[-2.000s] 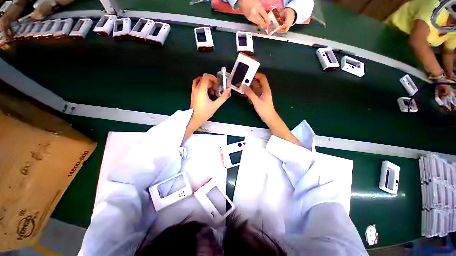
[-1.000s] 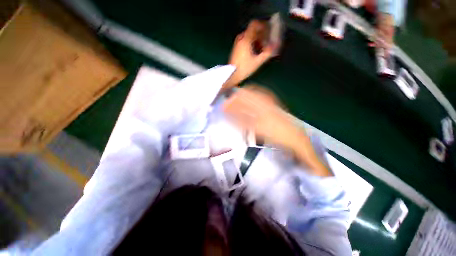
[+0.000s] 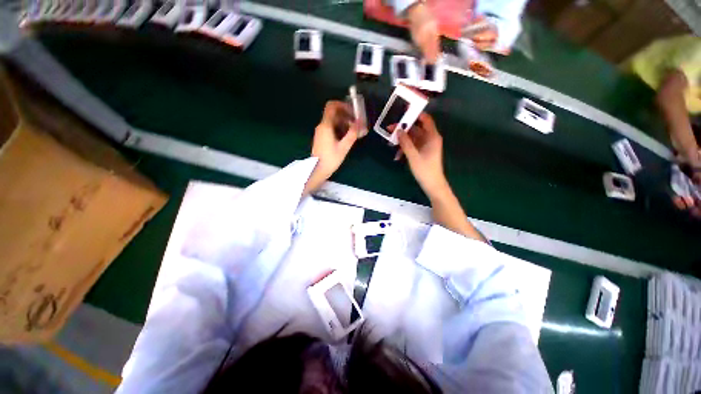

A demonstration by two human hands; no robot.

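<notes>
My left hand (image 3: 335, 138) holds a narrow grey-white inner part (image 3: 357, 111) upright over the green belt. My right hand (image 3: 420, 148) holds an empty white front cover (image 3: 400, 114), tilted, with its rectangular opening showing and a small dark hole at its lower end. The two pieces are close together but apart. Two loose white covers lie near me: one (image 3: 371, 239) across the gap between the white sheets, and one (image 3: 336, 305) nearer my body.
Device units (image 3: 369, 60) stand along the belt's far side, with a row at far left. An opposite worker's hand (image 3: 425, 35) touches a unit. A carton (image 3: 65, 223) is at left. Stacked covers (image 3: 671, 335) and a single cover (image 3: 602, 302) are at right.
My hands are back together over the belt. The right hand now holds an empty cover instead of a dark-windowed unit. One loose cover is gone from the left sheet; more units stand before the opposite worker.
</notes>
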